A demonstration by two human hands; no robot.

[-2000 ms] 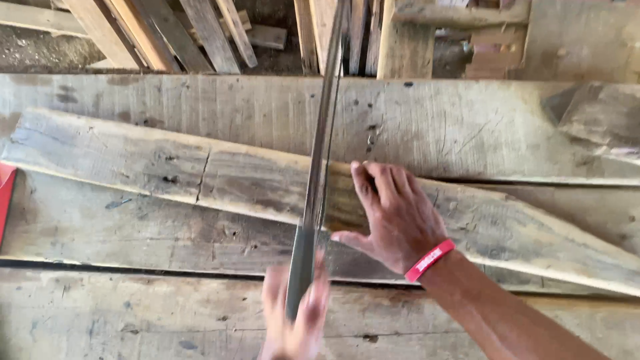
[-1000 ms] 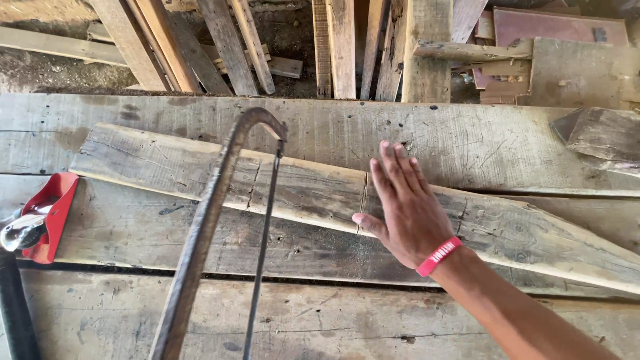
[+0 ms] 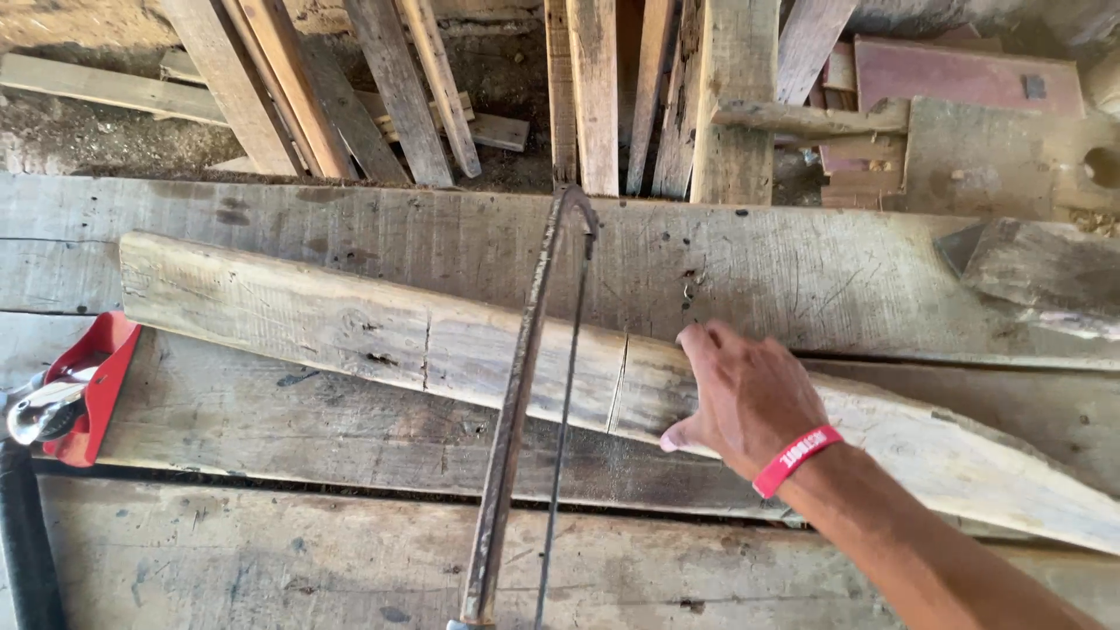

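A long weathered wooden board (image 3: 516, 350) lies slantwise across a plank bench. My right hand (image 3: 748, 394), with a red wristband, grips it right of centre, fingers curled at the far edge and thumb at the near edge. Just left of that hand, a thin saw cut (image 3: 619, 383) crosses the board; farther left runs a dark crack or cut (image 3: 426, 350). A bow-framed saw (image 3: 518, 394) with a narrow blade extends up over the board from the bottom of the view, left of the thin cut. Its grip is mostly hidden, and my left hand is out of view.
At the left are a red hand plane (image 3: 103, 389) and a black-handled tool (image 3: 26, 534). A wood block (image 3: 1046, 267) sits at the right. Upright boards (image 3: 593, 96) stand beyond the bench's far edge (image 3: 490, 194). Dark gaps run between the bench planks.
The saw has moved left from beside my right hand. My right hand, spread flat one second ago, now curls around the board. My left hand, on the saw handle two seconds ago, is out of view.
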